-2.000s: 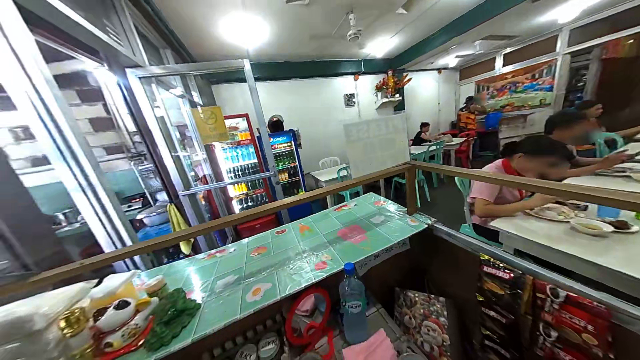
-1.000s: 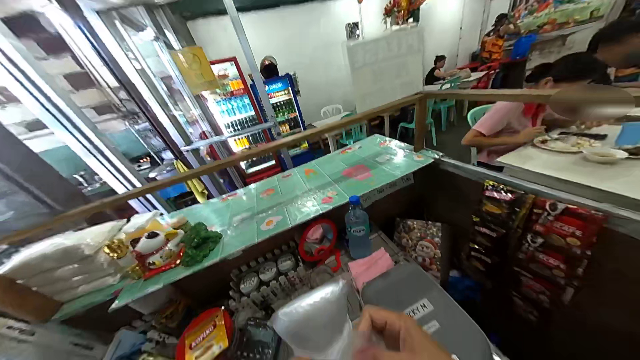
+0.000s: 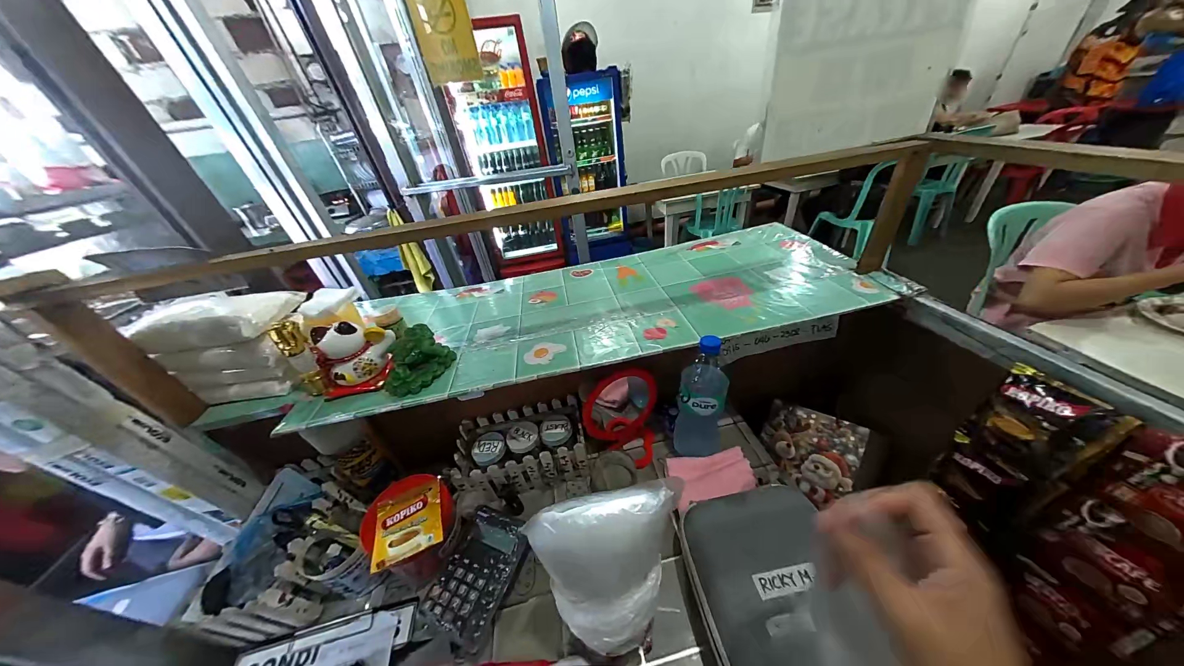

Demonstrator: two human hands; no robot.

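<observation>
My right hand (image 3: 925, 564), blurred, is over the right side of a grey case (image 3: 754, 564) that bears a handwritten label. Its fingers are bent together around what looks like thin translucent plastic (image 3: 846, 601). To the left of the case, a clear plastic bag or wrap (image 3: 601, 555) stands bunched upright, out of my hand's reach. A folded pink cloth (image 3: 717, 476) lies behind the case, beside a blue-capped plastic bottle (image 3: 701, 402). A black calculator (image 3: 476, 573) and a red container with a coffee sachet (image 3: 407, 532) are farther left. My left hand is out of view.
A green tiled ledge (image 3: 592, 319) carries a lucky cat figurine (image 3: 350, 356) and stacked white packs (image 3: 217, 347). A wooden rail (image 3: 647, 192) runs above it. A red-framed mirror (image 3: 620, 407) stands below. Coffee packs (image 3: 1027, 444) hang at right. A person in pink (image 3: 1082, 245) sits beyond.
My right hand came into view, was beside the clear plastic one second ago, and has moved right, away from it. The plastic stands more upright. The view has tilted downward.
</observation>
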